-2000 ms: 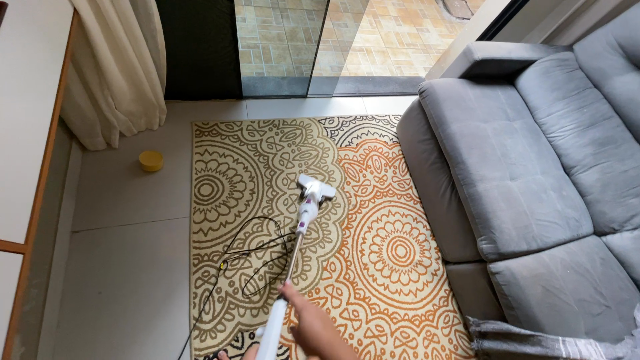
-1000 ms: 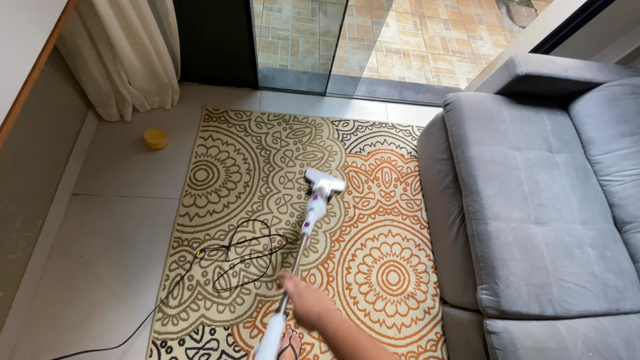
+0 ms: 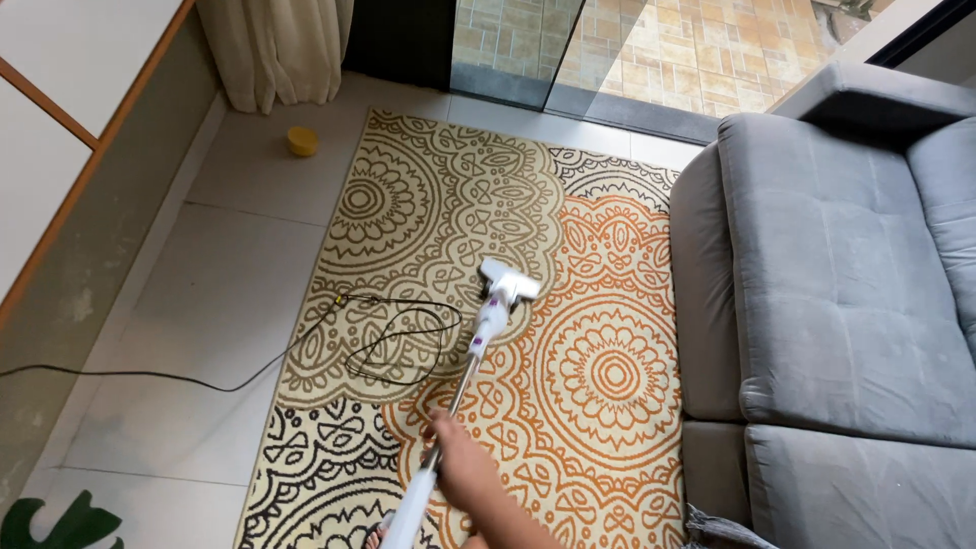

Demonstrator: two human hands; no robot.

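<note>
My right hand (image 3: 457,457) is closed around the metal tube (image 3: 463,385) of a white stick vacuum cleaner, just above its white lower body (image 3: 412,509). The tube runs up to a white floor head (image 3: 509,280), which rests on a patterned rug (image 3: 616,374) in beige, orange and black. My left hand cannot be seen. A black power cord (image 3: 396,379) lies in loose loops on the rug, left of the tube, and trails off to the left edge. Part of a foot (image 3: 376,536) shows beside the vacuum's body.
A grey sofa (image 3: 823,267) borders the rug on the right. A yellow bowl (image 3: 303,142) sits on the tiles near a cream curtain (image 3: 282,53). Glass doors (image 3: 511,46) stand beyond the rug. A white cabinet (image 3: 84,53) is at upper left, a green leaf (image 3: 65,524) at lower left.
The view has shifted, showing more floor at the left. My right hand still grips the tube, and the floor head now lies nearer the orange part of the rug, farther from the doors.
</note>
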